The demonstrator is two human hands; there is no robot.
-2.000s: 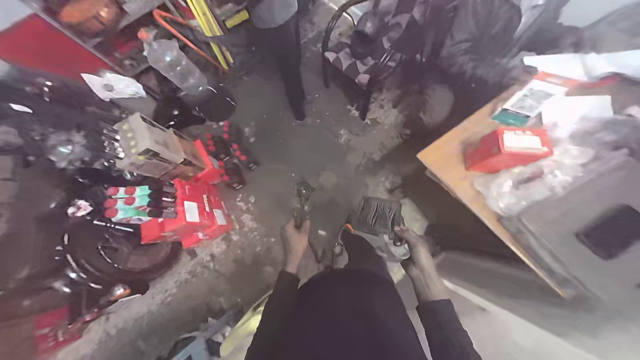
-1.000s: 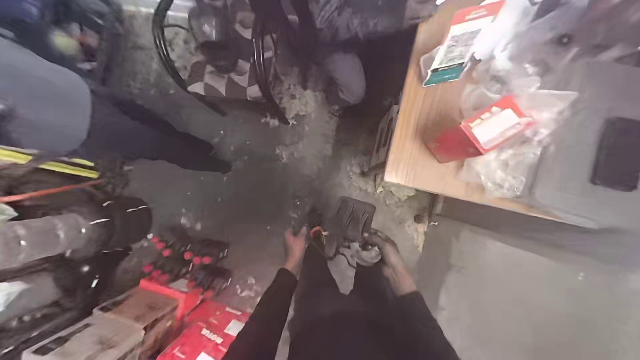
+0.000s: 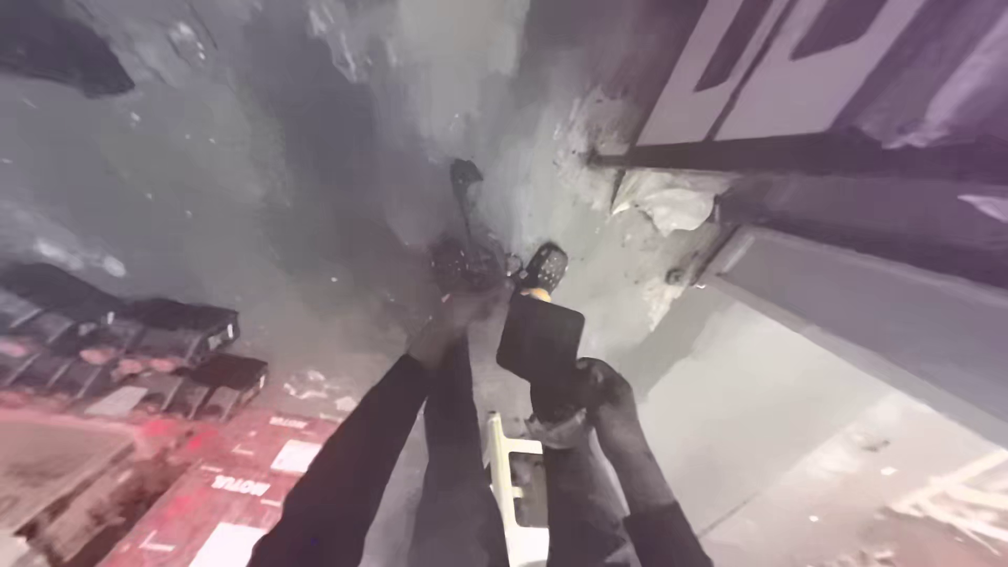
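In the head view my left hand (image 3: 457, 315) reaches down at the centre, beside a dark, blurred metal part (image 3: 468, 256) with a thin stem; whether the fingers are closed on it cannot be told. My right hand (image 3: 610, 386) is shut on a dark flat item (image 3: 542, 335) with rounded corners, its kind unclear. A pale crumpled piece (image 3: 557, 431) hangs below that hand. Just beyond the flat item is a dark shoe (image 3: 546, 266) with light spots.
Red Motul cartons (image 3: 260, 457) and dark bottles (image 3: 189, 339) stand at the lower left. A cream plastic frame (image 3: 498, 472) lies between my legs. At the right are a grey panel (image 3: 850, 307), a crumpled pale bag (image 3: 677, 201) and a light cabinet (image 3: 732, 79).
The view has swung strongly, and the wooden table top and the chair are out of it. My right hand still holds a dark flat item.
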